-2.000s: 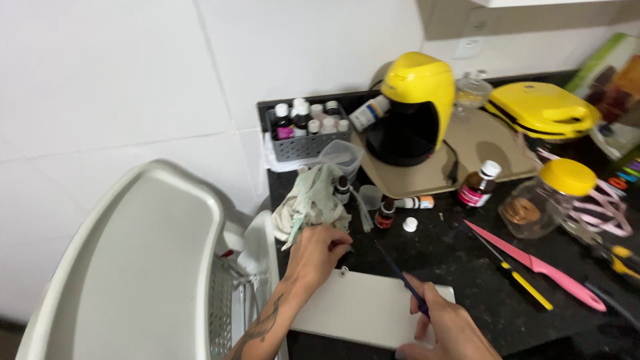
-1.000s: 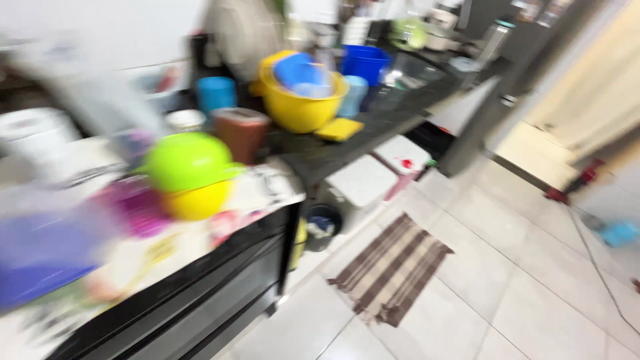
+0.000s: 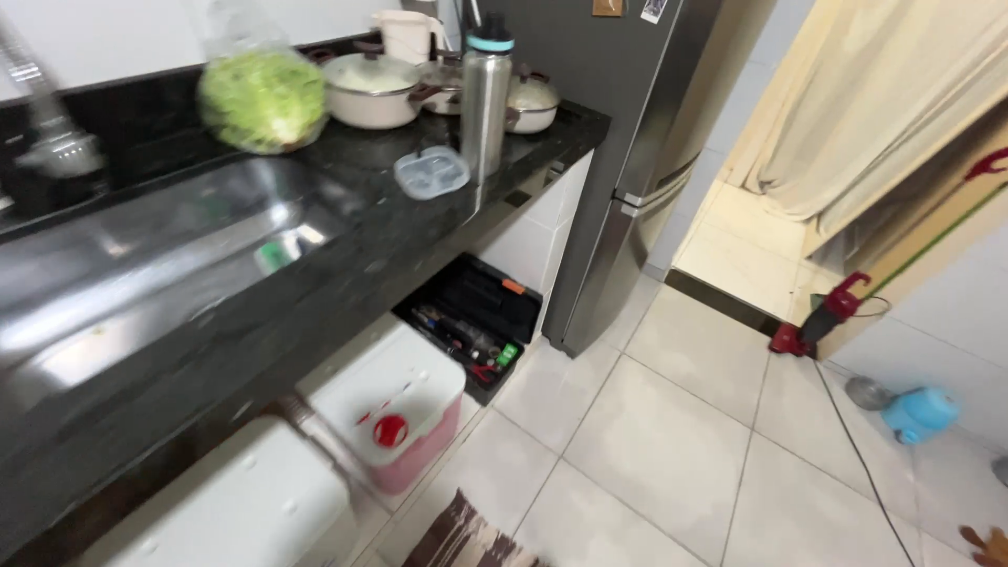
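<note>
Neither my left hand nor my right hand shows in the head view. A stainless steel sink [image 3: 181, 236] is set in the black stone counter [image 3: 370, 228] at the left. Behind it sits a lettuce in a clear plastic bag [image 3: 264, 102]. A steel water bottle [image 3: 484, 106] with a light blue ring stands upright near the counter's edge, beside a small clear divided container [image 3: 431, 172]. Light-coloured lidded pots [image 3: 374, 98] stand behind them. Below the counter, a black toolbox [image 3: 492, 303] lies open on the floor with several tools inside.
Lidded plastic bins [image 3: 394, 386] stand under the counter. A dark grey refrigerator [image 3: 587, 150] is beyond the counter's end. A striped rug [image 3: 472, 535] lies on the tiled floor [image 3: 661, 425]. At the right are a red upright floor appliance [image 3: 819, 319], a cable and a light blue object [image 3: 920, 413].
The view has swung far, from the counter with the yellow coffee maker to the sink and refrigerator. Both hands, one holding a thin dark tool two seconds ago, are out of view.
</note>
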